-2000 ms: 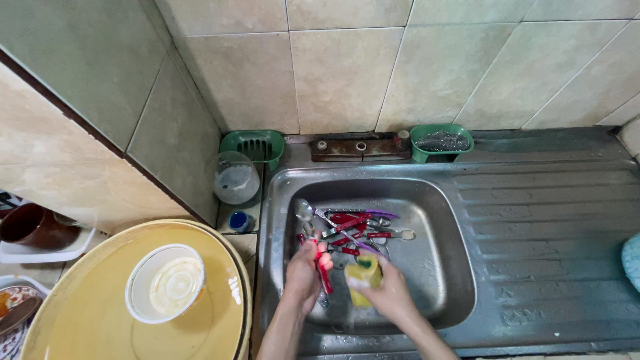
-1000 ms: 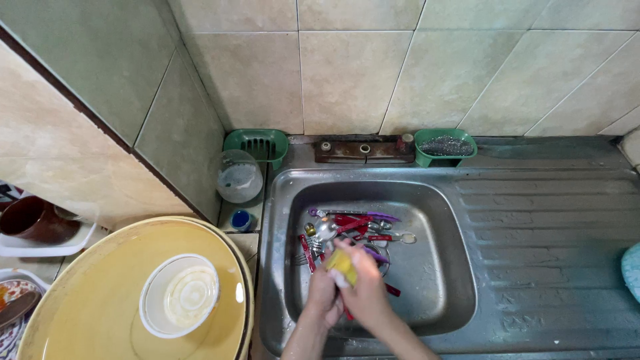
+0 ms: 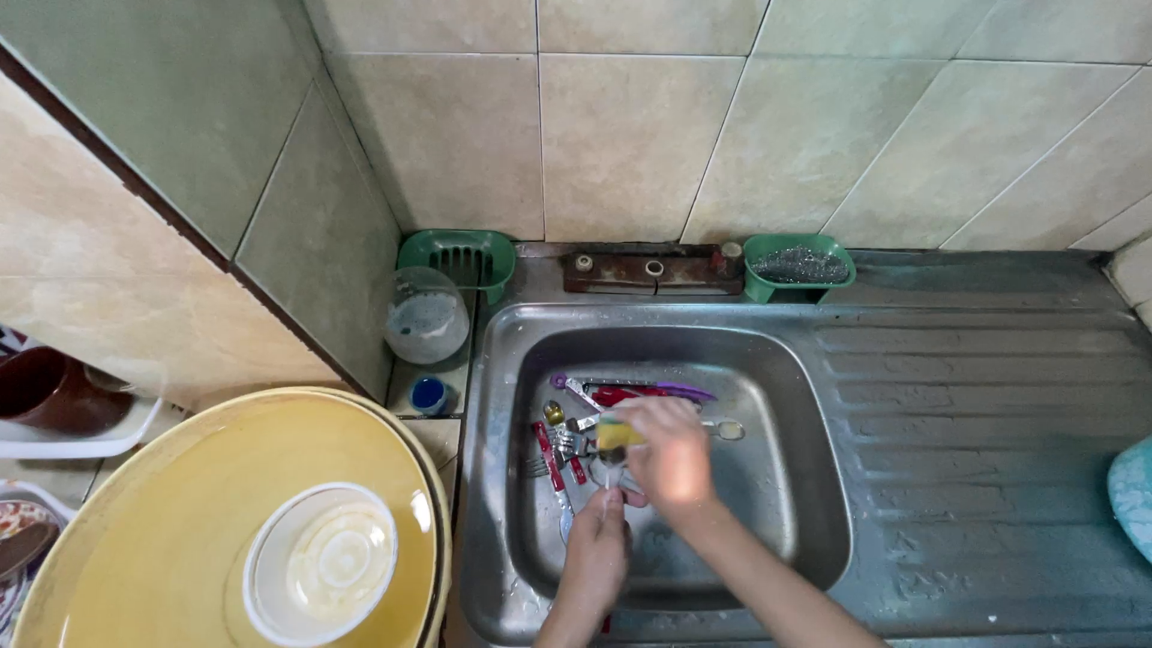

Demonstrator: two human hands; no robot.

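Note:
Over the steel sink basin (image 3: 765, 486), my right hand (image 3: 670, 450) grips a yellow sponge (image 3: 617, 436) with a green side. My left hand (image 3: 598, 540) holds a utensil by its pale handle (image 3: 613, 477); its head is at the sponge and partly hidden, so its kind cannot be told. Beneath and behind the hands lies a pile of cutlery: forks (image 3: 567, 443), a red-handled piece (image 3: 548, 454), a purple-handled knife (image 3: 688, 391) and a spoon (image 3: 730, 430).
Left of the sink, a large yellow basin (image 3: 135, 504) holds a white bowl (image 3: 319, 562). Behind stand a green soap dish (image 3: 499, 270), a clear container (image 3: 427, 315), a blue cap (image 3: 428, 396) and a green holder (image 3: 760, 288) with steel wool (image 3: 801, 265). A ribbed drainboard (image 3: 990, 432) extends right.
Two seconds ago my left hand held a red-handled utensil; now it holds a pale-handled one. The sponge has stayed in my right hand, which has moved up over the cutlery.

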